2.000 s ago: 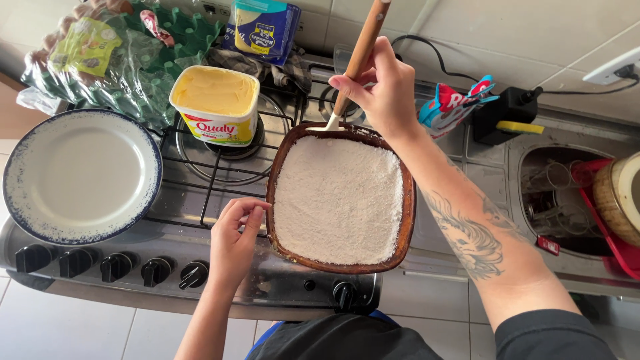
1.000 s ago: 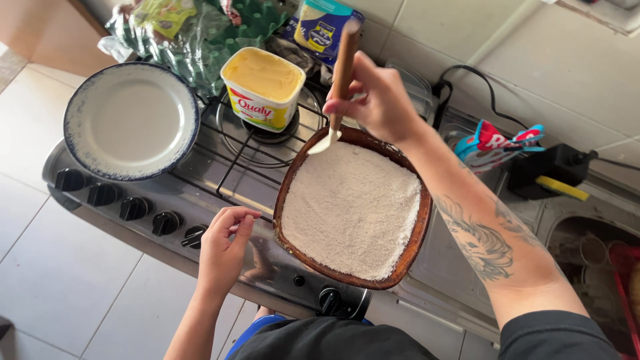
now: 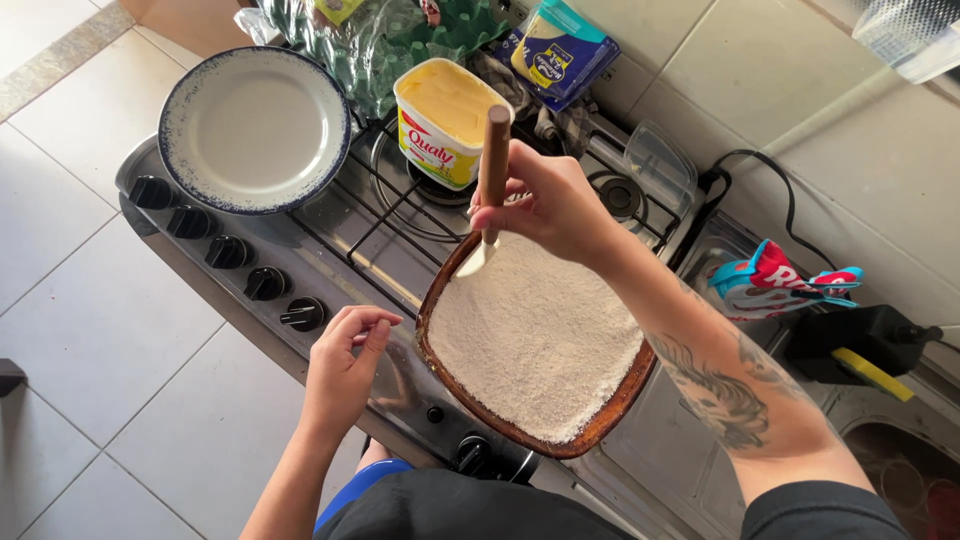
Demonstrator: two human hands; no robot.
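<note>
A square brown baking dish (image 3: 611, 420) with rounded corners, filled with a pale crumbly powder (image 3: 536, 337), rests on the stove's front right part. My right hand (image 3: 536, 195) grips the wooden handle of a spatula (image 3: 495, 161), whose white blade reaches the powder at the dish's upper left corner. My left hand (image 3: 352, 352) is just left of the dish, thumb and fingertips close together, with nothing clearly visible between them. Behind the dish stands an uncovered margarine tub (image 3: 450, 112), its yellow contents showing.
A white plate with a speckled blue rim (image 3: 255, 131) sits on the stove's left. Green egg trays (image 3: 450, 26) under clear plastic and a blue package (image 3: 559, 56) are behind. To the right are a clear lid (image 3: 660, 169), a red and blue packet (image 3: 772, 281) and a yellow sponge (image 3: 874, 373).
The spatula blade has moved along the dish's edge to its upper left corner. My left hand has come away from the dish's left edge. The view has turned.
</note>
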